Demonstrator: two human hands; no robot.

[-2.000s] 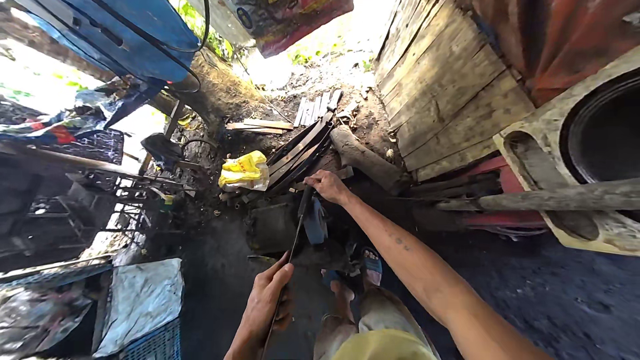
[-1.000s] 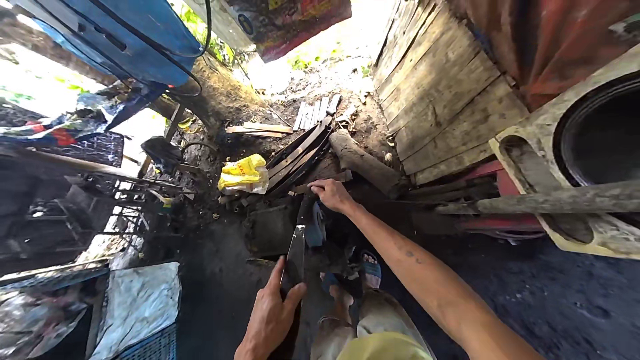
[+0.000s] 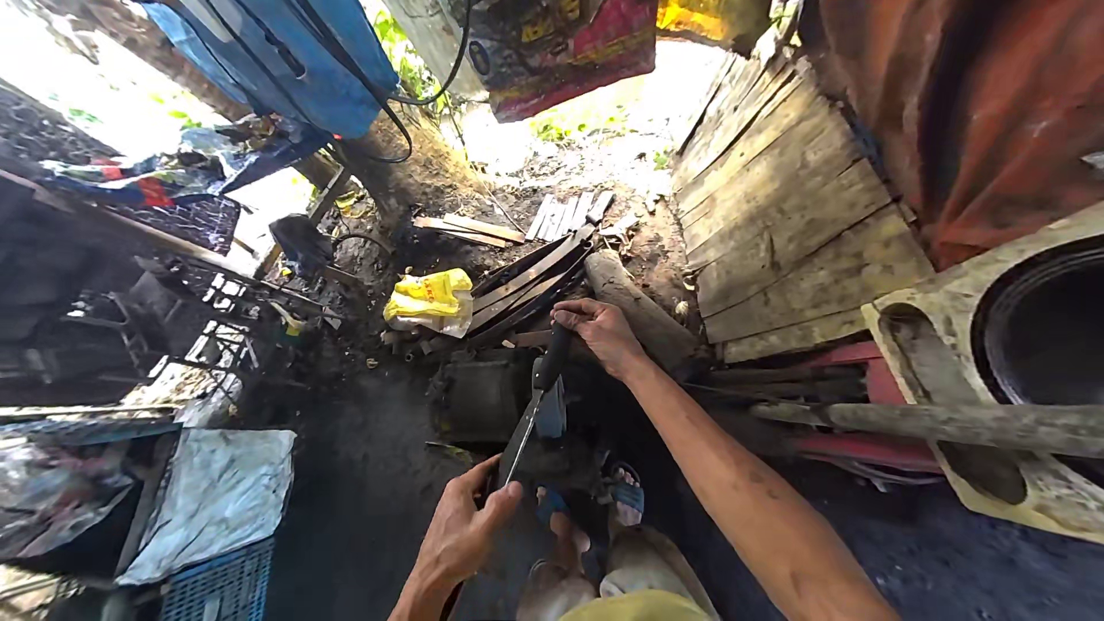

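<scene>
A long dark blade [image 3: 517, 448] with a bright edge and a dark handle [image 3: 553, 358] slants across the lower middle of the view. My right hand [image 3: 601, 336] grips the upper end of the handle, thumb and fingers closed on it. Lower down, my left hand [image 3: 470, 526] pinches the blade between thumb and fingers; its far end is hidden by the hand and forearm. Just behind the handle a blue-grey wheel or belt [image 3: 550, 412] stands beside a dark, cylinder-shaped machine body [image 3: 483, 397]. Both of my feet in sandals are below.
Beyond the machine lie a yellow plastic bag [image 3: 429, 295], dark strips of metal or wood [image 3: 526, 280] and a log [image 3: 638, 310]. A wooden pole [image 3: 949, 424] juts in from the right, before a speaker-like panel [image 3: 940, 345]. A blue plastic crate [image 3: 220, 582] stands at left.
The blade has turned in my hands: its broad face caught the light a second ago, and now a thin bright edge shows. Both hands have kept their hold.
</scene>
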